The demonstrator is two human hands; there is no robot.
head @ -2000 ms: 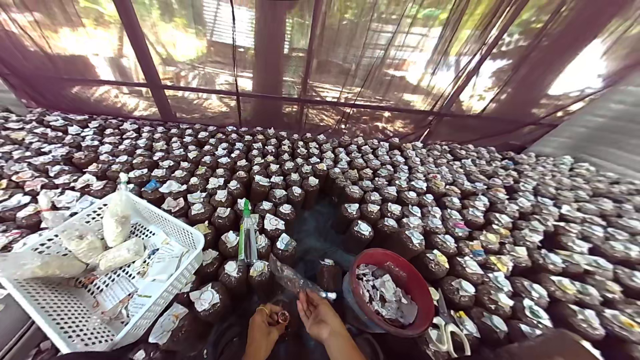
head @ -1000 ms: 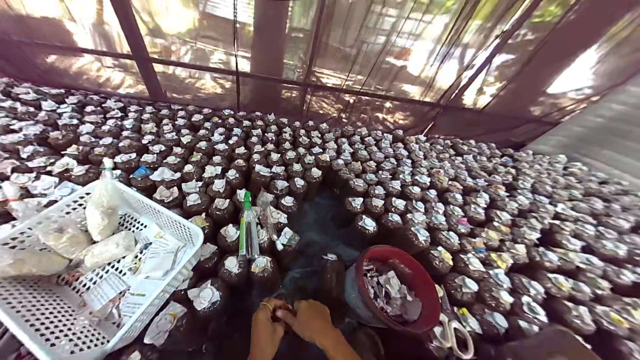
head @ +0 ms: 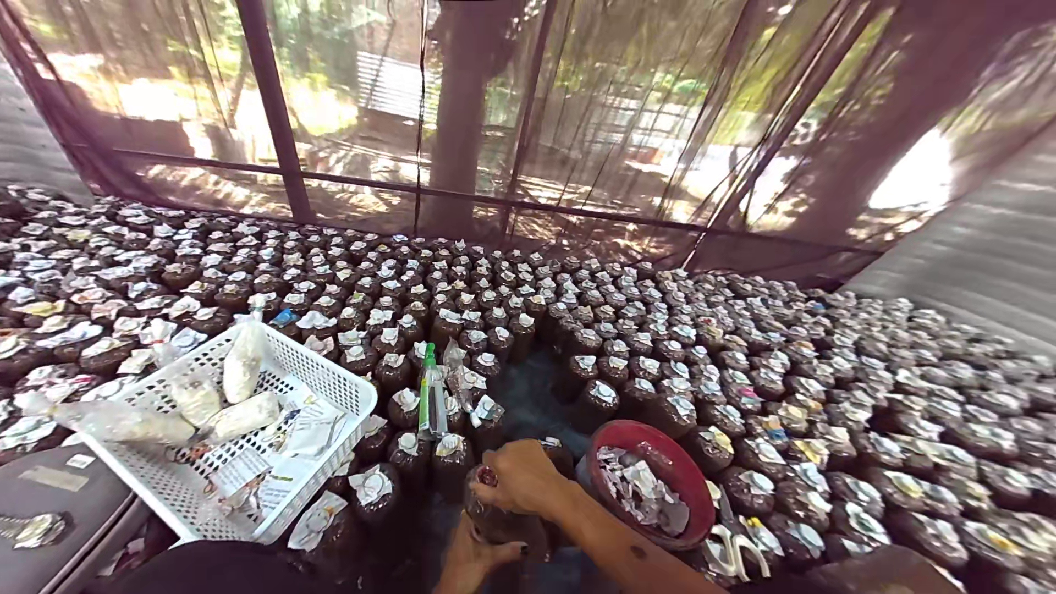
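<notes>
Low in the middle of the head view is a dark-filled clear plastic bag [head: 505,521], held upright between both hands. My left hand [head: 477,554] is wrapped around its lower side. My right hand [head: 521,478] grips its gathered neck from above. Just beyond stand filled bags with paper-covered tops and a clear bottle with a green cap [head: 431,392]. To the right of my hands is a red bucket [head: 705,503] with paper scraps [head: 643,491] inside, and white-handled scissors [head: 734,551] lie beside it.
A white perforated plastic basket [head: 363,394] at left holds bags of pale material and printed paper pieces. Rows of paper-topped bags [head: 742,396] spread to a mesh screen [head: 495,148] at the back. A grey padded object [head: 58,516] lies at the lower left.
My hands were close together low in the view; now they are apart on a filled bag, the right one above the left. The clear strip seen by my hands two seconds ago is no longer there.
</notes>
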